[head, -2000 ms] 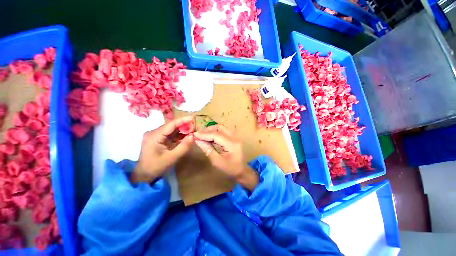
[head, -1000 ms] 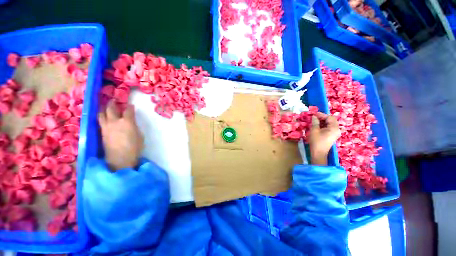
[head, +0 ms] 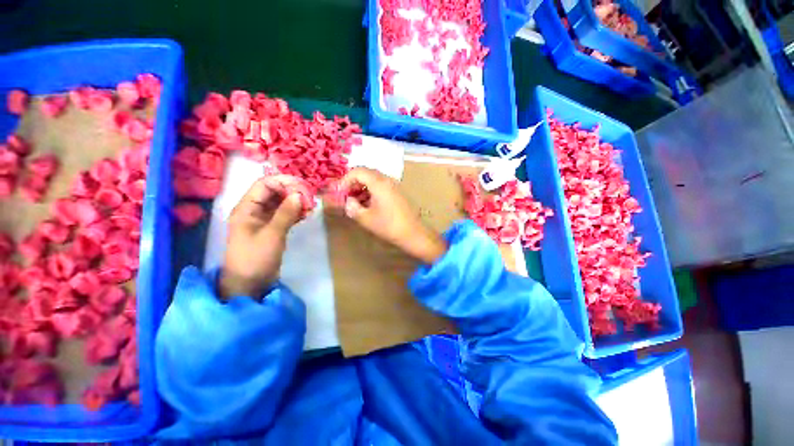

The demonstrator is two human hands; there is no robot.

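My left hand (head: 259, 228) holds a coral-red rolled flower centre (head: 302, 196) between thumb and fingers, over the white sheet (head: 305, 279). My right hand (head: 376, 205) is close beside it, its thumb and fingers pinched on a coral-red petal piece (head: 335, 195) at the near edge of the petal heap (head: 318, 144). The heap of rounder pieces (head: 235, 122) lies to the left. The brown cardboard (head: 383, 296) lies under my right forearm. The green cap is hidden.
The left tray (head: 161, 261) holds rounder pieces. The top tray (head: 435, 129) and right tray (head: 570, 279) hold coral-red pieces. White glue bottles (head: 499, 172) lie by the pile of assembled flowers (head: 505, 213). A lower-right tray (head: 679, 392) shows a white inside.
My left hand has moved from the rounder heap toward the middle with a piece in it. My right hand has left the assembled flowers and moved left to the petal heap, now covering the green cap.
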